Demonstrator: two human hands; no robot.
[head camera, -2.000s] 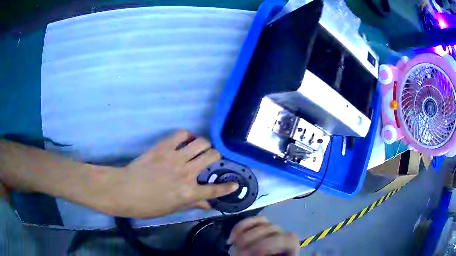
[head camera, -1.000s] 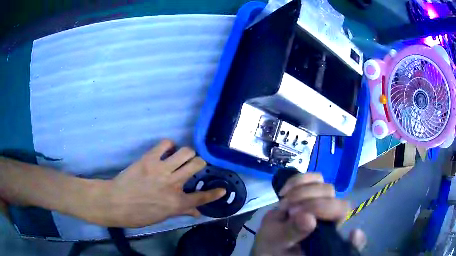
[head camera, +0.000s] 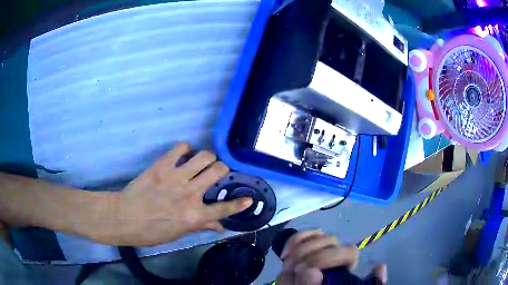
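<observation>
A black ear cup (head camera: 262, 192) lies open side up on the white foam sheet, near its front edge. It shows two white oval spots. My left hand (head camera: 172, 197) presses on it, one finger on its centre and the others around its left rim. My right hand (head camera: 320, 259) is at the bottom, closed around a thick black electric screwdriver (head camera: 284, 240), off the foam sheet's edge and right of the ear cup. The screwdriver's bit cannot be made out clearly. A second round black cup (head camera: 231, 264) hangs below the sheet's edge.
A blue tray (head camera: 237, 106) behind the ear cup holds the black and white screw feeder (head camera: 356, 100) with its silver pick-up plate (head camera: 273, 133). A thin black cord (head camera: 352, 186) crosses the tray's rim. A pink fan (head camera: 470, 94) stands right of the tray.
My right hand with the screwdriver went up to the silver plate's near end, then came back down and left towards the ear cup. My left hand stays on the ear cup. The view has shifted slightly.
</observation>
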